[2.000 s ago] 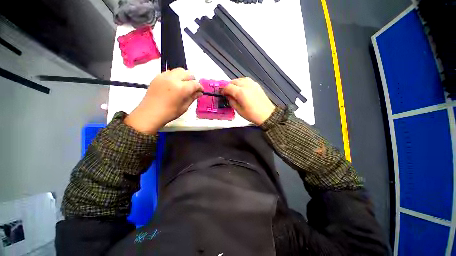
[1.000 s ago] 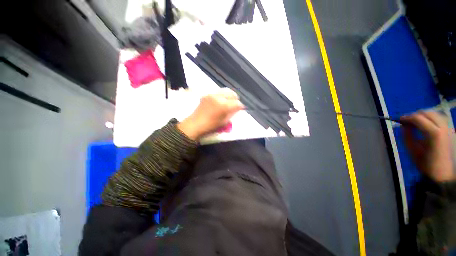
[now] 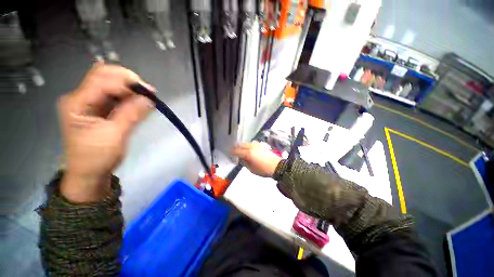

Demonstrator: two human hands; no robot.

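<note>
My left hand [image 3: 97, 127] is raised at the left, blurred, with one end of a black strip [image 3: 181, 129] pinched between its fingers. The strip curves down to the right and its lower part hangs beside the blue bin. My right hand [image 3: 257, 158] is lower, over the table's left edge, with its fingertips pointing left towards the strip. No strip is clearly seen in it, and its grip is unclear. A row of silvery clamps [image 3: 202, 31] runs overhead. Long thin black strips [image 3: 196, 76] hang from those right of my left hand.
A blue bin [image 3: 173, 232] stands open below the clamps. The white table [image 3: 260, 203] is at the right, with a pink block [image 3: 310, 228] near its edge and black strips [image 3: 355, 158] farther back. An orange part [image 3: 214, 183] is beside the bin. Blue-panelled racks [image 3: 476, 243] stand at far right.
The view has turned from the table to the clamps. My left hand is now raised with the strip's end below the clamps. My right hand has come from far right to the table's left edge.
</note>
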